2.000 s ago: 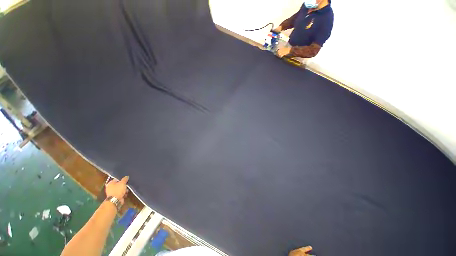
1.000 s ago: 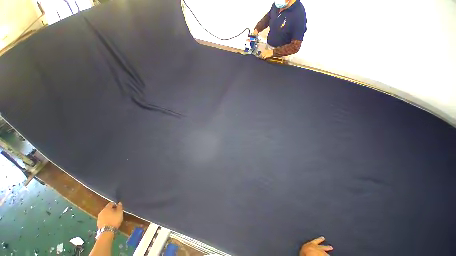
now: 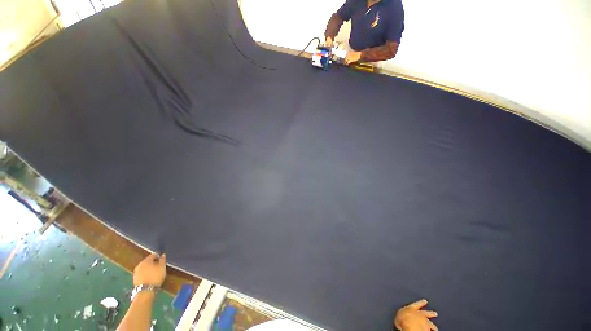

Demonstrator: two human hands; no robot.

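Observation:
Dark navy fabric (image 3: pixel 324 187) covers almost the whole table, with long creases at the upper left. My left hand (image 3: pixel 150 270), with a metal watch, holds the near edge of the fabric at the lower left, fingers pinched on it. My right hand (image 3: pixel 416 317) lies on top of the fabric at the bottom, fingers spread, partly cut off by the picture's edge. Across the table a blue and silver end cutter (image 3: pixel 322 57) sits at the far edge of the fabric, in a coworker's hands.
A person (image 3: pixel 372 32) in a dark shirt stands at the far side by the white wall. A white slotted rail (image 3: pixel 202 307) and blue blocks (image 3: pixel 183 296) are at the near table edge. The green floor (image 3: pixel 78 278) at the left has scraps. A black cord runs over the fabric.
The cutter has shifted from the far edge slightly onto the fabric, and its cord now lies over the cloth. My left hand has stayed on the fabric edge. More of my right hand shows than two seconds ago.

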